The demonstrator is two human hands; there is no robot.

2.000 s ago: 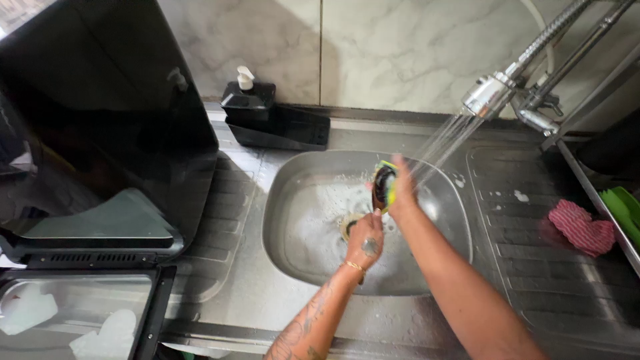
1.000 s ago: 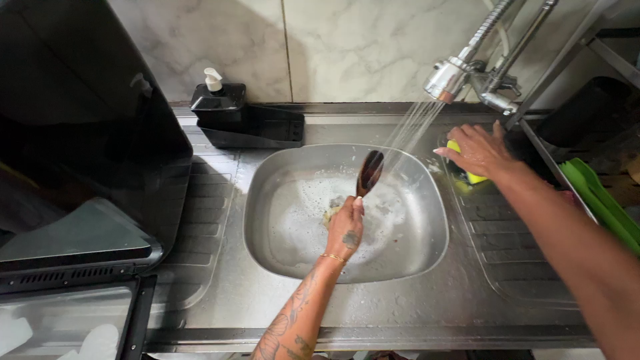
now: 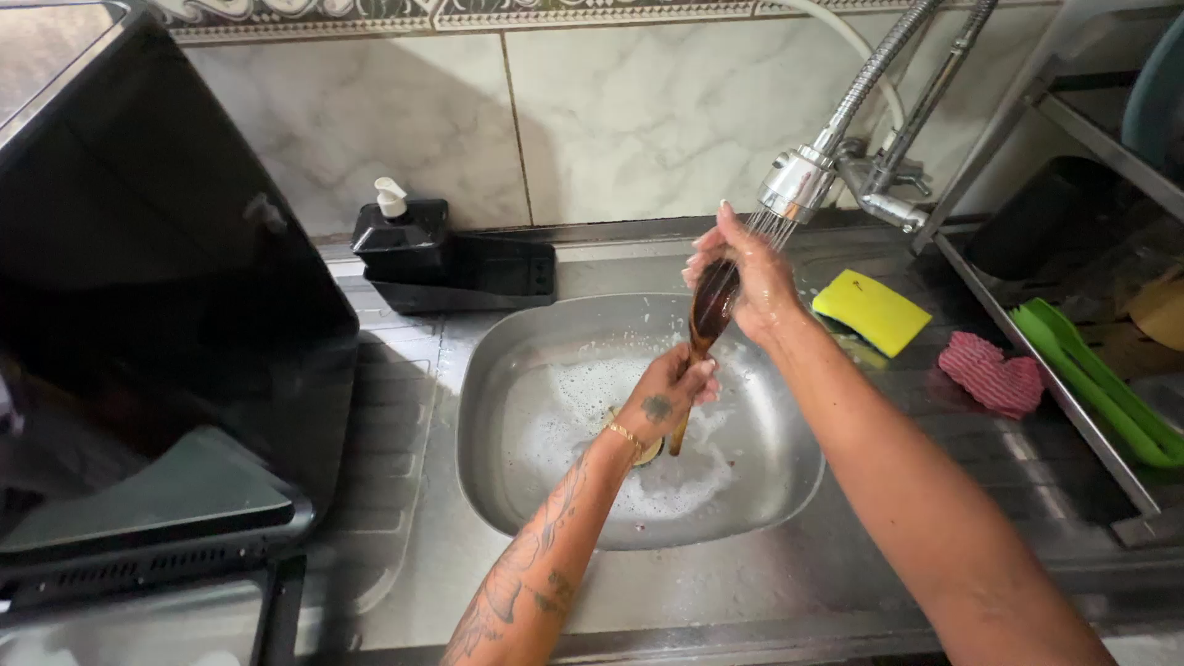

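Observation:
Over the stainless steel sink (image 3: 499,481), my left hand (image 3: 668,393) grips a dark-stained wooden spoon (image 3: 714,301) by its handle, bowl end up. My right hand (image 3: 754,277) is at the spoon's bowl, fingers bent behind it; whether they close on it is hard to tell. Water runs from the chrome spray faucet head (image 3: 797,182) onto the right hand and the bowl. A yellow sponge (image 3: 872,312) lies on the drainboard right of the sink. Suds and water cover part of the sink's bottom, and the drain area is partly hidden behind my left wrist.
A black soap dispenser (image 3: 400,231) with a caddy stands behind the sink. A black appliance (image 3: 166,277) fills the left side. On the right are a crumpled red-and-white cloth (image 3: 992,374) and a metal rack (image 3: 1064,388) with green utensils (image 3: 1101,384).
My right hand had the sponge at the spoon, then set it on the right drainboard and let go. It has now moved back left to the spoon under the water.

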